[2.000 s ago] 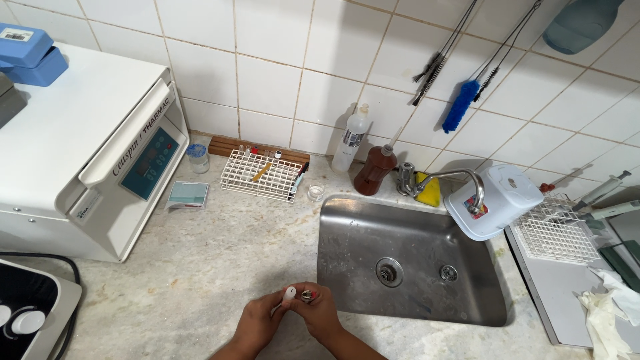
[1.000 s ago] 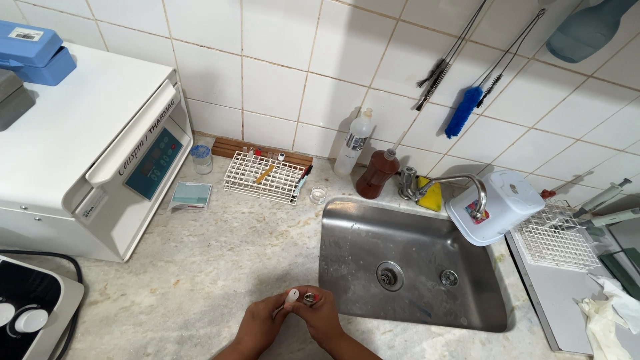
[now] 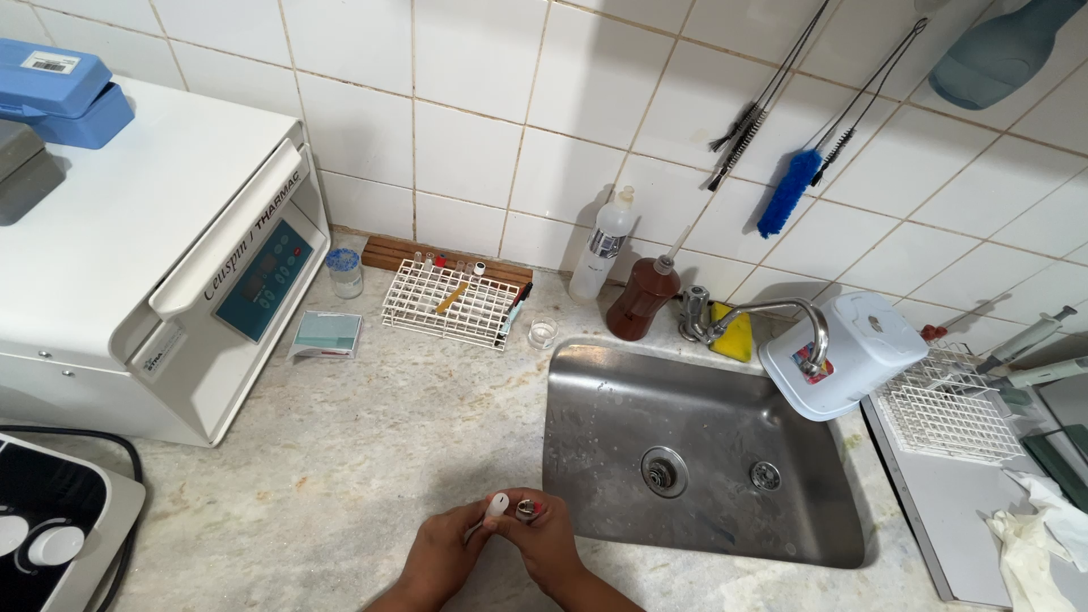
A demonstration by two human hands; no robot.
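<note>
My left hand (image 3: 448, 541) grips a small white cylindrical piece (image 3: 497, 505) with a dark slot in its end, near the bottom middle of the head view. Touching it, my right hand (image 3: 537, 531) also pinches toward the white piece and holds a small metal-and-red item (image 3: 528, 510) between its fingers; I cannot tell exactly what it is. Both hands are above the marble counter (image 3: 340, 476), left of the steel sink. Farther back stands a white wire test tube rack (image 3: 446, 310) with a few tubes and a tan strip on it. A small clear dish (image 3: 543, 332) sits beside the rack.
A centrifuge (image 3: 212, 280) stands at left, near a lidded jar (image 3: 344, 274) and a slide box (image 3: 326, 334). Behind the sink (image 3: 705, 450) are a clear bottle (image 3: 602, 246), a brown bottle (image 3: 643, 297), the faucet (image 3: 765, 308) and a yellow sponge (image 3: 732, 332). A white plastic container (image 3: 841, 357) rests at its right corner.
</note>
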